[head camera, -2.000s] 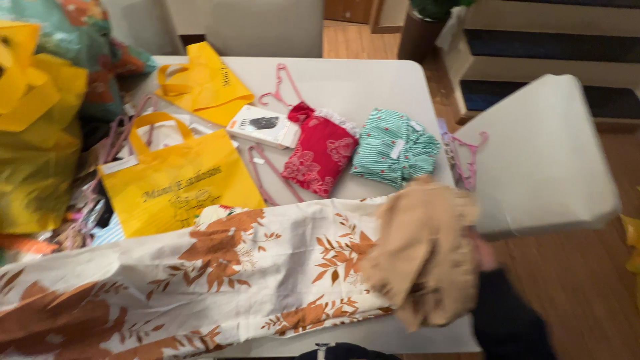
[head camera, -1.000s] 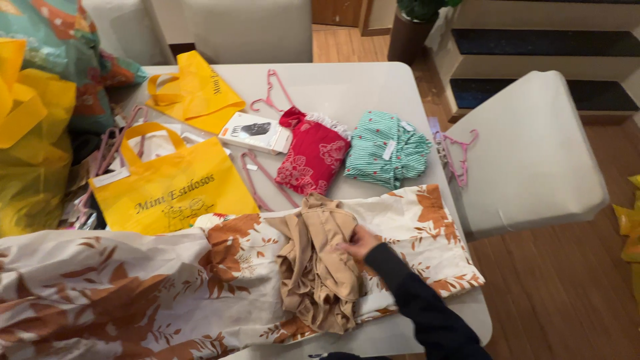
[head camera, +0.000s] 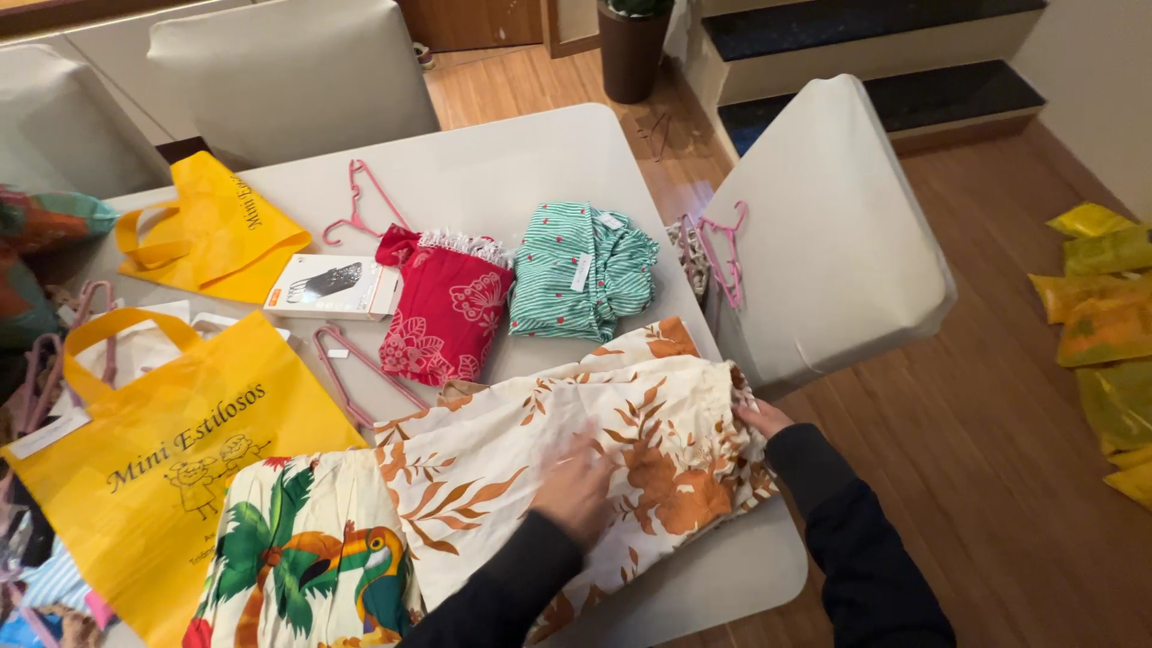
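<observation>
My left hand (head camera: 576, 481), blurred, rests on or just over the middle of a white garment with rust-brown leaf print (head camera: 486, 477). At that garment's gathered right end, my right hand (head camera: 760, 416) grips the edge, its fingers partly hidden by cloth. A cream garment with a toucan and palm print (head camera: 315, 549) lies at the left, against the leaf print. A bit of tan cloth (head camera: 461, 391) shows at the upper edge of the leaf-print garment. Beyond lie a folded red floral garment (head camera: 447, 310) and a folded green striped garment (head camera: 580, 274).
Yellow bags (head camera: 207, 432) lie left on the white table (head camera: 576, 144), near a white box (head camera: 328, 286) and pink hangers (head camera: 360, 202). Another pink hanger (head camera: 723, 252) is at a covered chair (head camera: 837, 225). Yellow packages (head camera: 1116, 333) lie on the floor at right.
The leaf-print garment now covers nearly all of the tan cloth, which lay on top of it before. My left hand has come into view, and the toucan print now shows at the left.
</observation>
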